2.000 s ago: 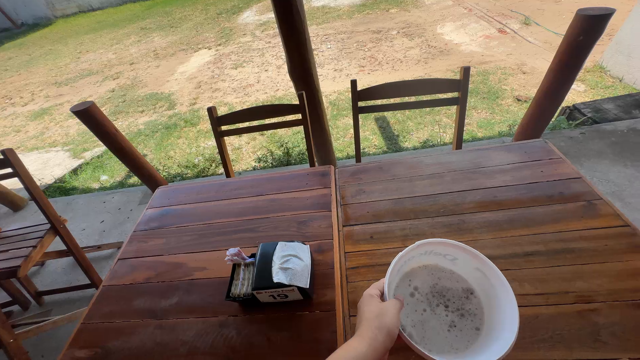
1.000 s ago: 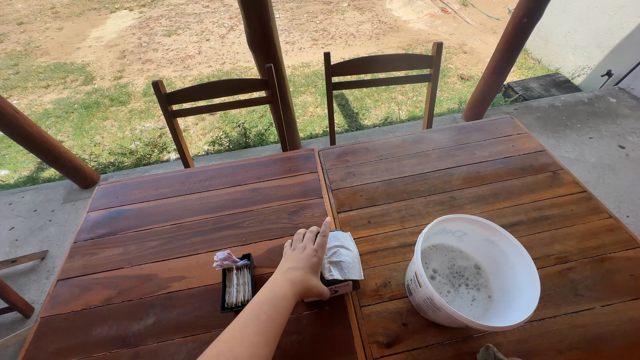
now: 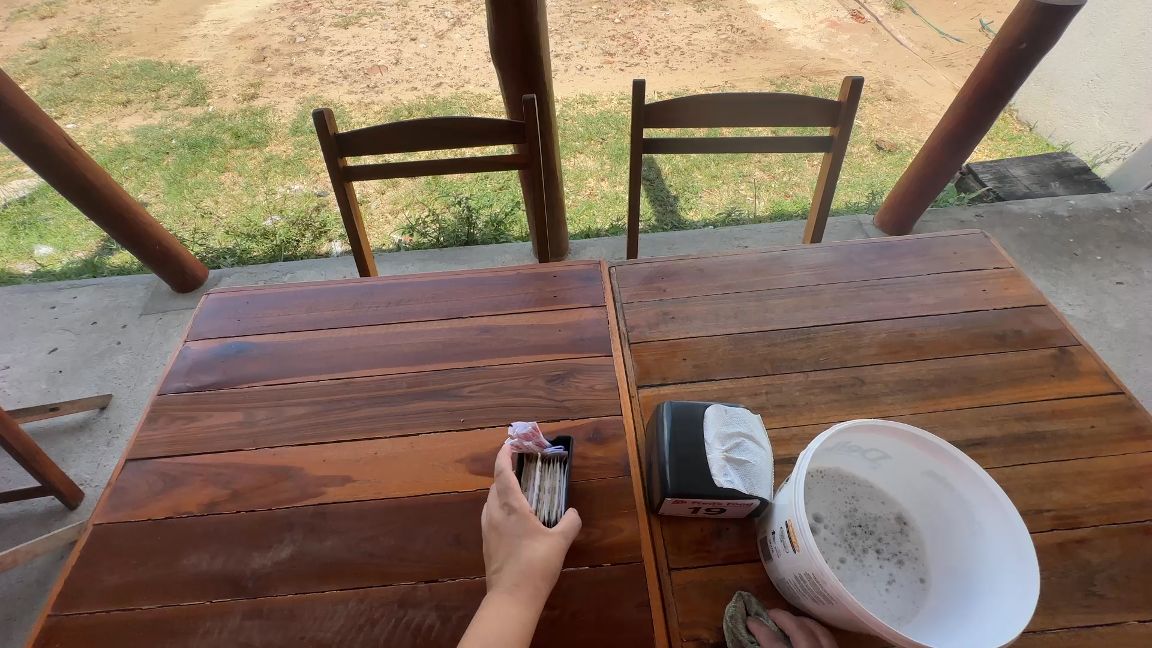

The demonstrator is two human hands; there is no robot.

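Observation:
My left hand (image 3: 526, 535) grips a small black holder (image 3: 560, 477) of paper packets on the left table (image 3: 342, 477), fingers on its left side and thumb at its near right corner. A crumpled white and pink wrapper (image 3: 529, 438) pokes out at its far end. Just right of the seam between the tables stands a black napkin dispenser (image 3: 670, 450) with white napkins (image 3: 738, 448). Beside it, a white plastic bucket (image 3: 972, 531) holds cloudy, foamy water (image 3: 864, 540). At the bottom edge my right hand (image 3: 792, 628), partly out of view, holds a grey-green cloth (image 3: 743, 619).
The right wooden table (image 3: 855, 342) adjoins the left one. Two wooden chairs (image 3: 432, 135) (image 3: 742, 112) stand behind the far edges. Wooden posts (image 3: 531, 135) rise beyond, with grass and bare soil outside. Part of another wooden chair (image 3: 40, 459) shows at the left.
The bucket, earlier held, stands on the right table. My left hand has let go of the napkin dispenser, now right of the seam, and moved left to the packet holder. The cloth hand has come into clearer view.

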